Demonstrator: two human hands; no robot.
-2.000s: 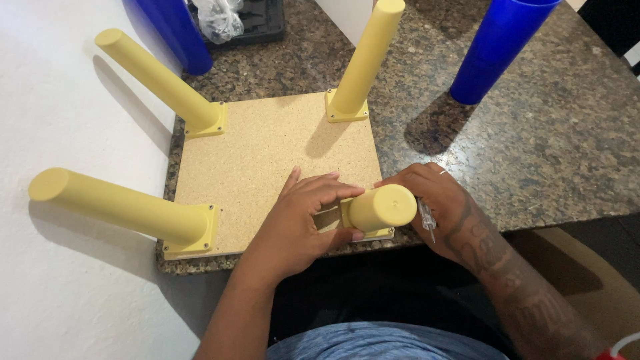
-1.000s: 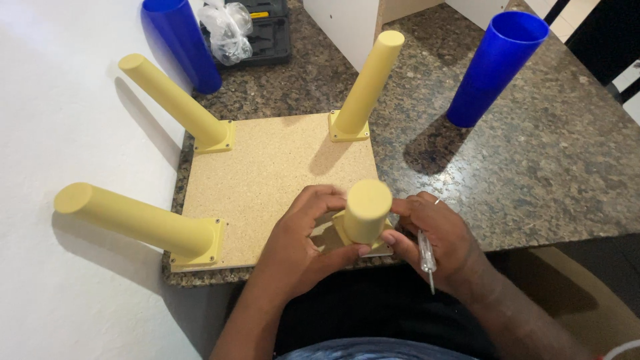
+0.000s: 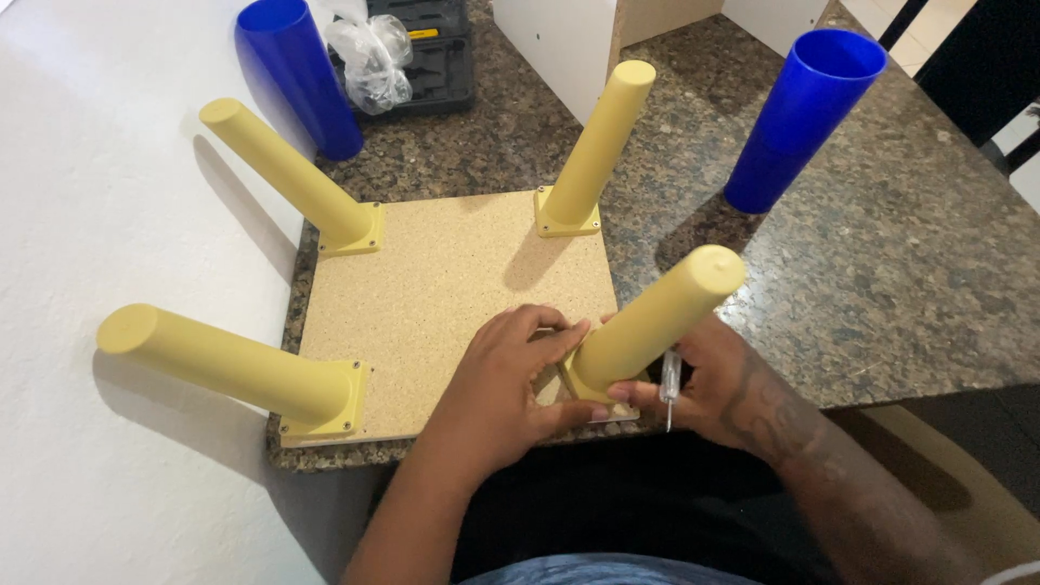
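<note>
A particle board panel (image 3: 455,284) lies on the granite counter with yellow plastic legs pointing up from its corners. Three legs, at the back left (image 3: 284,175), front left (image 3: 227,370) and back right (image 3: 597,150), show screws in their square base plates. At the front right corner, my left hand (image 3: 520,374) and my right hand (image 3: 691,374) both grip the base of a yellow leg (image 3: 658,321), which leans to the right. A screwdriver with a clear handle (image 3: 670,378) is also held in my right hand, its tip pointing down. The far side of this base is hidden.
One blue plastic tumbler (image 3: 301,81) stands by the white wall (image 3: 106,219), another (image 3: 800,122) at the right. Behind the panel are a black tool case (image 3: 447,73) with a clear plastic bag (image 3: 374,65) on it, and a white board piece (image 3: 561,49). The granite counter's front edge (image 3: 918,398) is close.
The front right leg, seen almost end-on before, now tilts to the right and shows its side. Both hands have stayed around its base, with the screwdriver still in my right hand.
</note>
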